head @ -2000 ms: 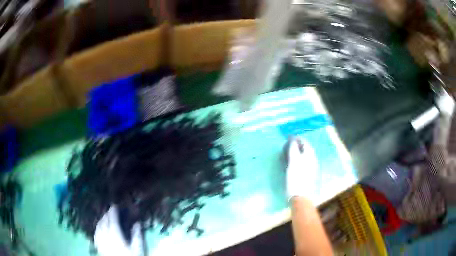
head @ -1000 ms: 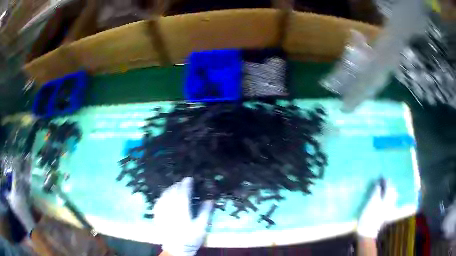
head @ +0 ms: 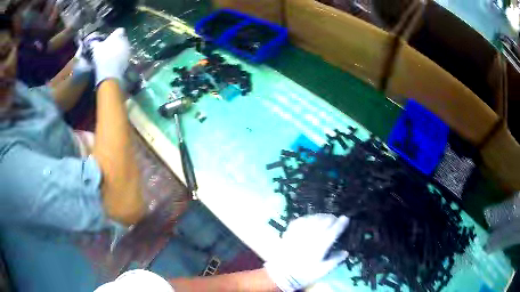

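Observation:
A large pile of black plastic pieces lies on the pale turquoise board. My left hand, in a white glove, is at the near left edge of the pile. Its thumb and fingers are spread over the black pieces, and the fingertips are blurred among them, so whether it holds a piece cannot be told. My right hand is out of the picture.
Blue bin behind the pile; double blue bin and smaller black-part pile farther left. Hammer-like tool at the board's near edge. A neighbouring person's gloved hands hold a dark unit, upper left. Cardboard behind.
The view has swung left, bringing the neighbouring person and the tool into clear view. My right hand has left the picture. My left hand remains at the pile.

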